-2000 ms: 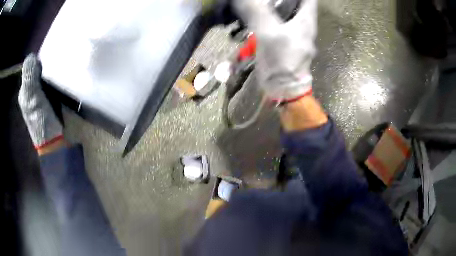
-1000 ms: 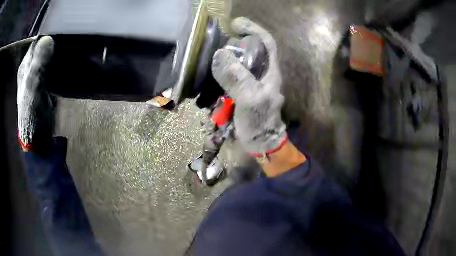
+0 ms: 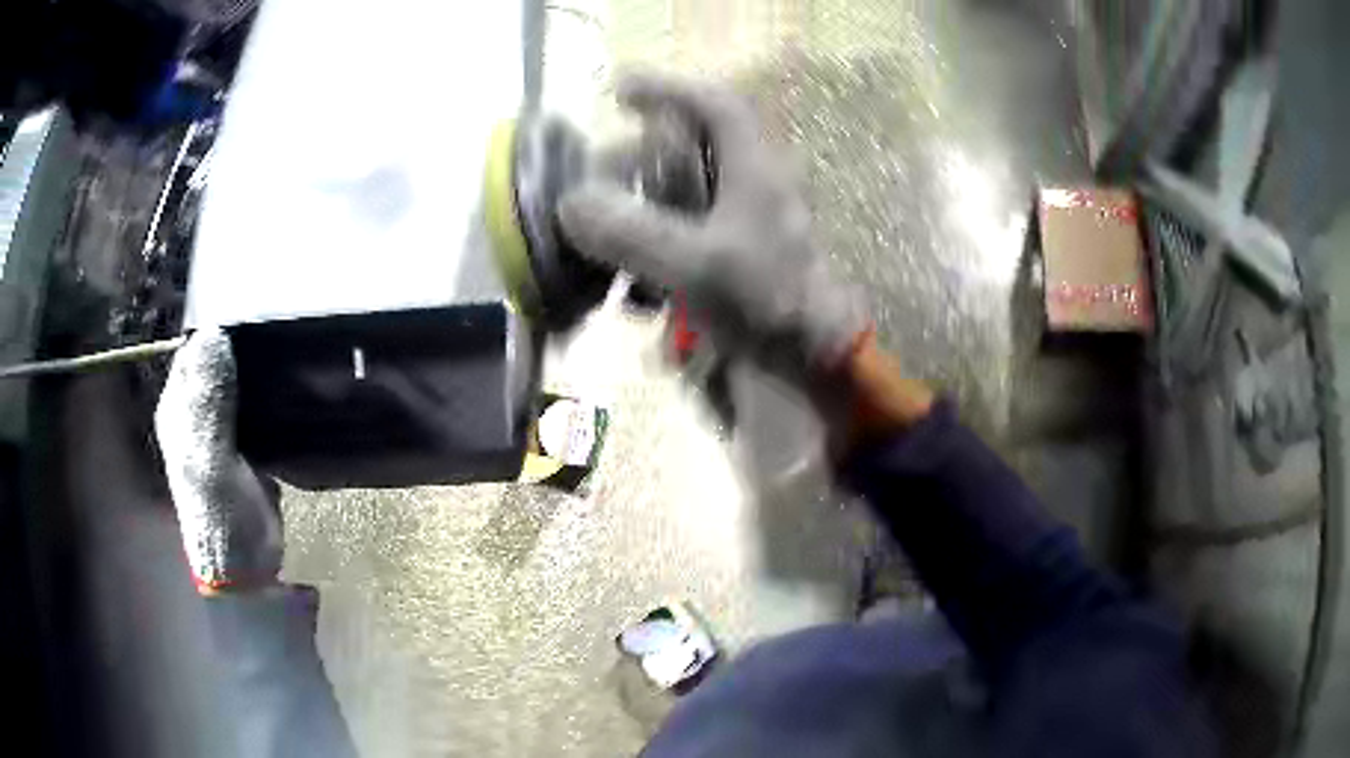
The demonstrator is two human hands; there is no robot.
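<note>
The body panel [image 3: 363, 163] is smooth and glares white on top, with a dark hollow end [image 3: 385, 393] facing me. My left hand [image 3: 215, 452], in a white-grey knit glove, holds the panel's near left corner. My right hand [image 3: 726, 222], gloved and blurred, grips the air sander [image 3: 555, 215] from the right. The sander's yellow-green disc edge stands upright against the panel's right side. A red part [image 3: 684, 326] shows below my right palm. Whether the disc touches the panel all along is blurred.
A small open box with a pale disc [image 3: 567, 431] lies on the floor below the panel's right corner. Another small box [image 3: 668, 647] lies nearer me. An orange-brown box [image 3: 1094, 259] stands at right by metal framing [image 3: 1221, 222]. A thin pale cord [image 3: 96, 357] runs left from the panel's corner.
The panel appears lower in view and straighter than before. The sander has turned from a tilted position to upright at the panel's right side. My left hand remains at the corner.
</note>
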